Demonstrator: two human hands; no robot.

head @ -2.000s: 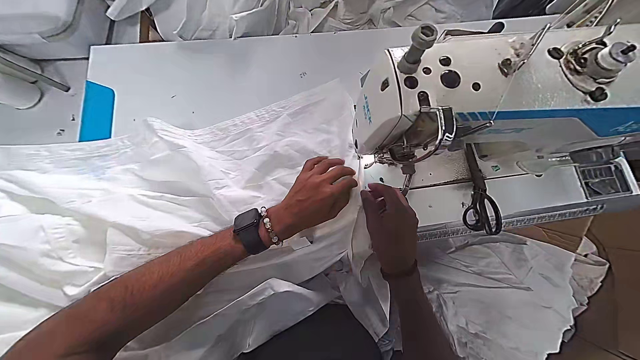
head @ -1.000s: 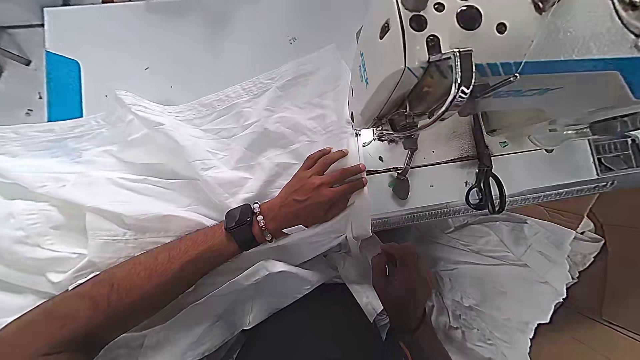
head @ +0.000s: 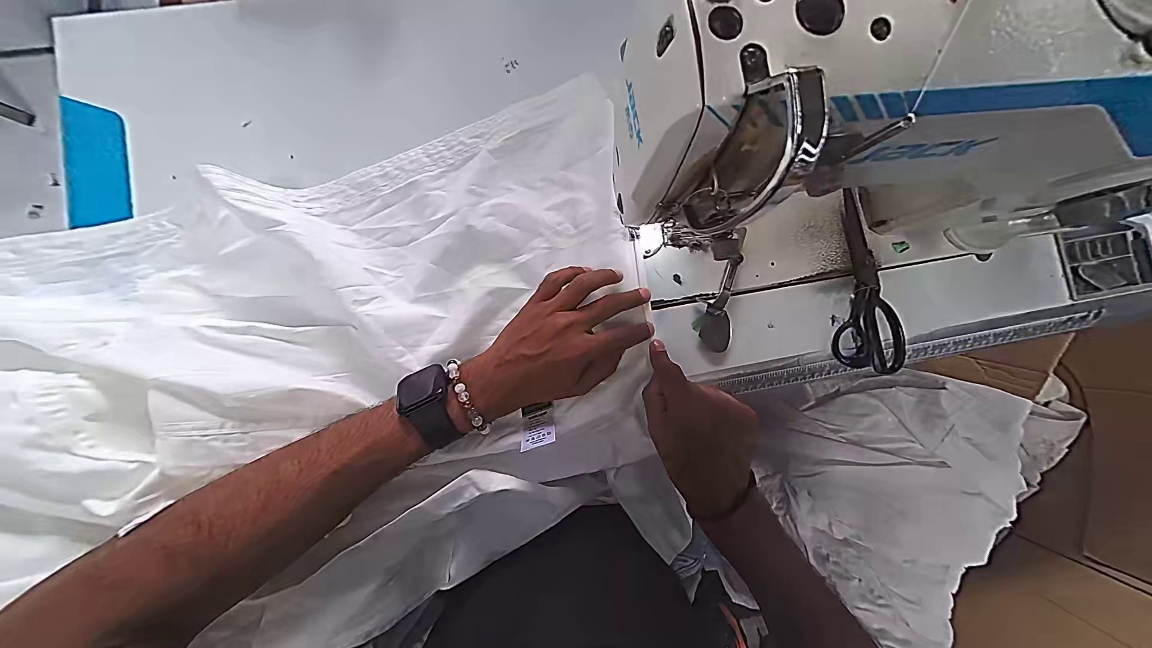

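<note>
White fabric (head: 360, 270) lies across the table, its right edge running under the lit needle area of a Jack sewing machine (head: 765, 180). My left hand (head: 567, 342), with a watch and bead bracelet on the wrist, presses flat on the fabric with its fingers apart, their tips at that edge. Just below and right, my right hand (head: 697, 427) pinches the fabric edge between thumb and curled fingers. A small printed care label (head: 538, 427) shows beside my left wrist. The presser foot is partly hidden by the machine head.
Black-handled scissors (head: 870, 333) hang over the machine bed right of the needle. A measuring tape strip (head: 900, 351) runs along the bed's front edge. More white fabric (head: 900, 477) hangs at the lower right, over brown cardboard (head: 1080, 450).
My right hand has moved up along the fabric edge, close to my left fingertips; one second ago it was lower. The care label has come into sight. The view has moved nearer the machine.
</note>
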